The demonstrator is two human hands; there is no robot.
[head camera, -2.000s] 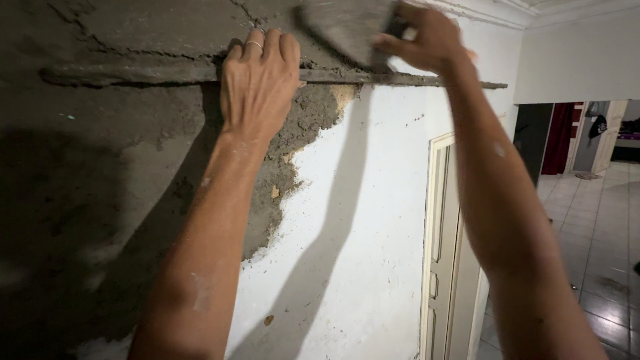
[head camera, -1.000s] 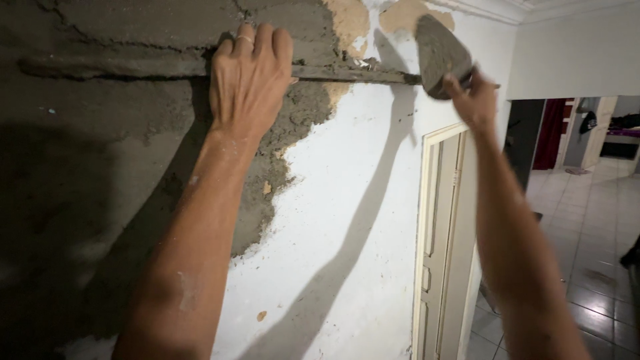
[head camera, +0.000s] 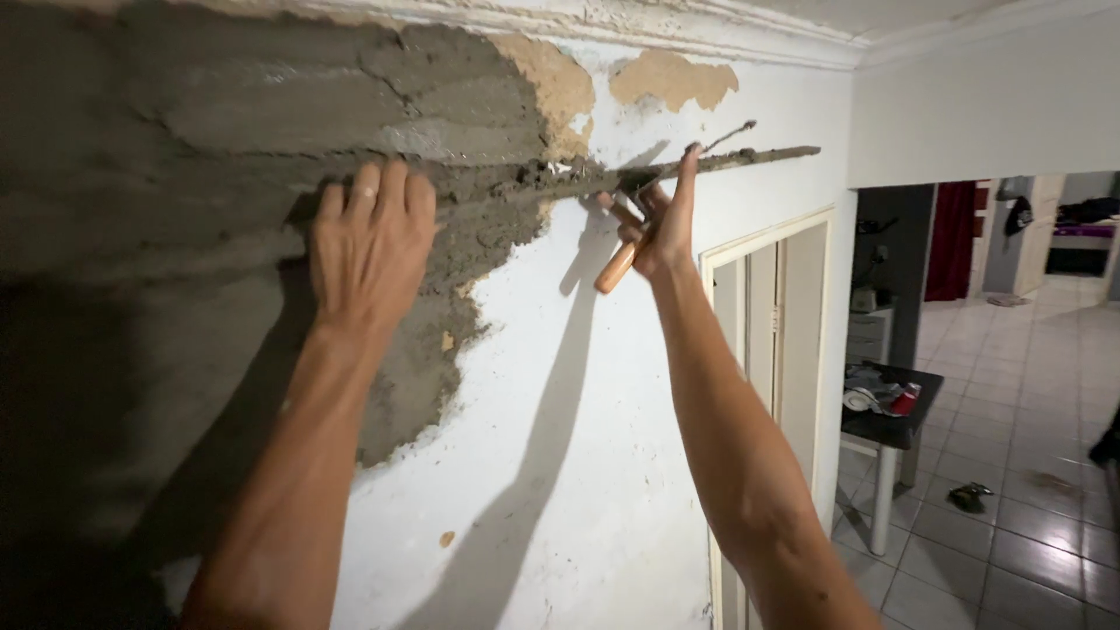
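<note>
Grey wet mortar (head camera: 262,96) covers the upper left of a white wall (head camera: 525,394), its edge ragged. A long mortar-coated straightedge (head camera: 779,156) lies across the wall, roughly level. My left hand (head camera: 374,232), with a ring on one finger, grips the straightedge where it crosses the mortar. Further right, my right hand (head camera: 661,223) has a trowel by its wooden handle (head camera: 618,265), which points down and left. The trowel's blade is seen nearly edge-on, behind and above the fingers, close to the bar. Some fingers of that hand reach toward the straightedge; whether they touch it is unclear.
Ornate cornice (head camera: 682,22) runs along the wall top, above patches of bare tan plaster (head camera: 674,79). A cream door frame (head camera: 766,236) stands below the bar's right end. Further right, a dark table (head camera: 892,407) holds several items on the tiled floor (head camera: 997,542) of another room.
My right hand, which held the trowel up with its blade face showing a second ago, has turned so the blade is edge-on. My left hand remains on the straightedge. The view has shifted.
</note>
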